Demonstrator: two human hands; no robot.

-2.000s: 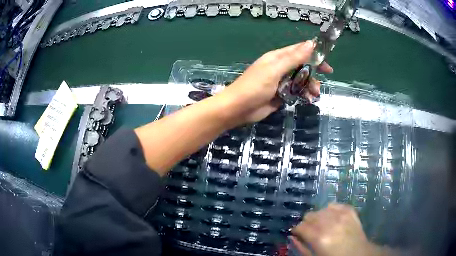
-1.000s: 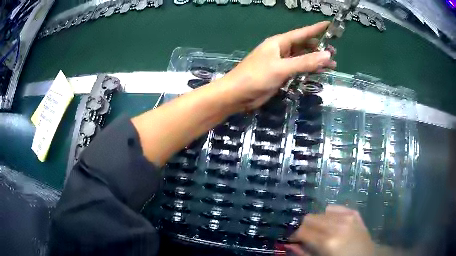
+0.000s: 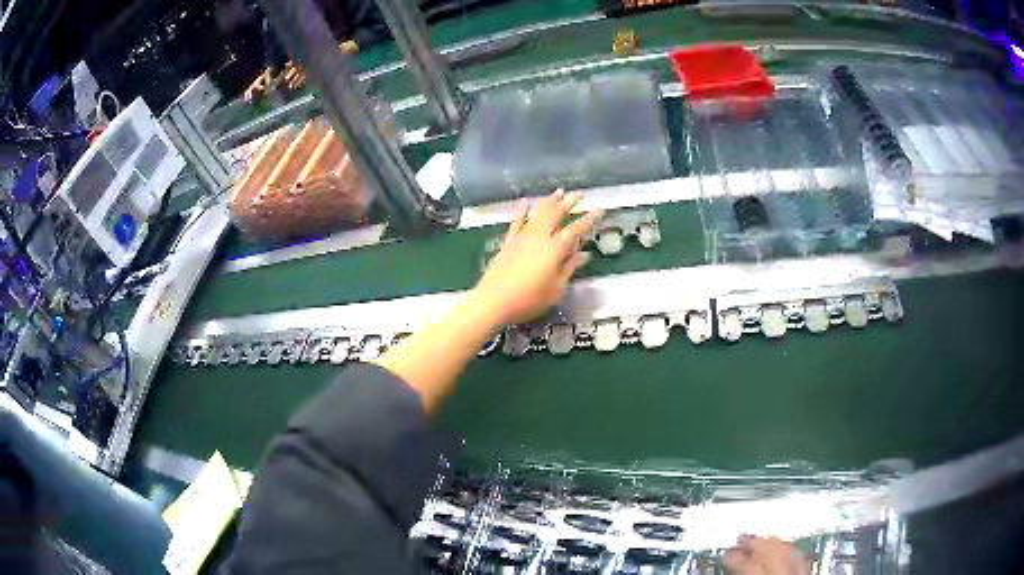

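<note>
My left hand [image 3: 537, 256] reaches over the belt, palm down with fingers spread. A grey-silver fixture with pale round seats [image 3: 615, 236] lies on the belt at its fingertips, its left part hidden by the hand. More fixtures lie in a row nearer me, one at the right [image 3: 808, 312] and one in the middle [image 3: 606, 335]. The clear blister tray with black round parts [image 3: 584, 522] is at the bottom, cut off by the frame edge. My right hand [image 3: 766, 557] is at the tray's lower right, mostly out of the picture; its grip cannot be seen.
A cloudy grey tray stack [image 3: 561, 135], a red bin [image 3: 721, 72] and clear trays [image 3: 775, 169] stand beyond. White paper [image 3: 949, 169] lies far right. An orange-brown stack [image 3: 298, 185] and metal post [image 3: 348, 112] are at left. A yellow slip [image 3: 204, 511] is lower left.
The view has tilted up to the far belt. My left hand has moved outward from above the tray; its fingers, earlier around a fixture, are now spread. The right hand shows lower in frame.
</note>
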